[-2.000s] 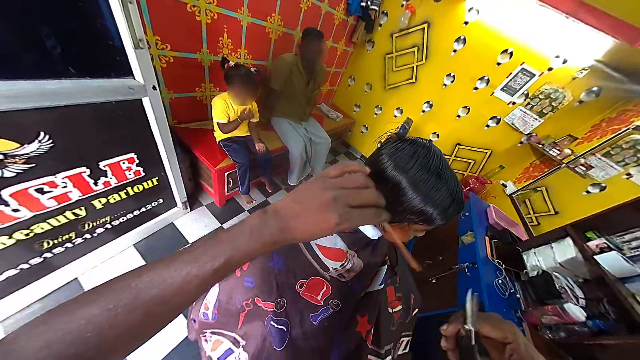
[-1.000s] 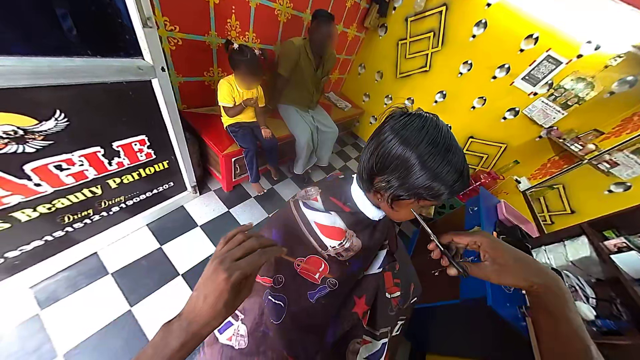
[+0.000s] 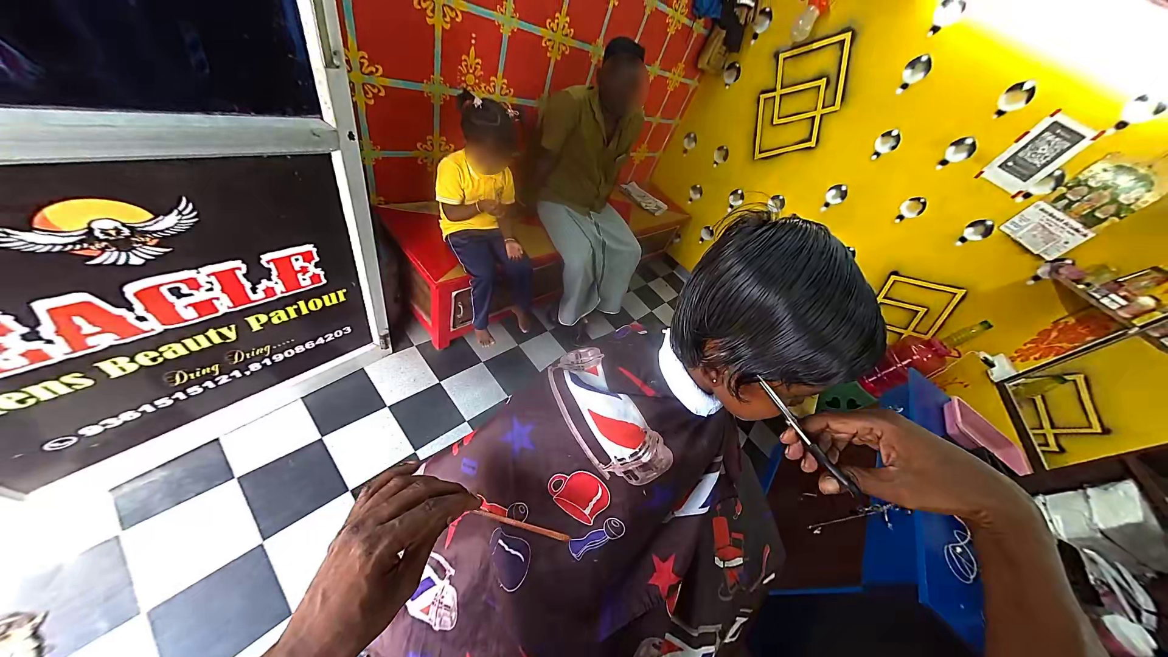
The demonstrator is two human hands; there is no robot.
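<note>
A seated person's head of wet, dark hair (image 3: 776, 297) is in the middle of the view. A white neck strip (image 3: 684, 379) circles the neck above a dark, printed barber cape (image 3: 547, 511). My right hand (image 3: 890, 456) holds hair scissors (image 3: 808, 438), their tips touching the hair beside the face; the blades look closed or nearly so. My left hand (image 3: 392, 525), over the cape at lower left, grips a thin orange-brown comb (image 3: 525, 525) by one end. The comb is seen edge-on, apart from the hair.
Two people sit on a red bench (image 3: 438, 274) by the back wall. A glass door with a printed panel (image 3: 182, 301) stands left of the checkered floor (image 3: 292, 488). At right are a blue counter (image 3: 944, 566), a pink tray (image 3: 985, 433) and a shelf (image 3: 1127, 297) with bottles.
Two seconds ago my left hand was at the hair with the comb below it; now it is low at left. My right hand has risen from the bottom edge, bringing the scissors to the hair.
</note>
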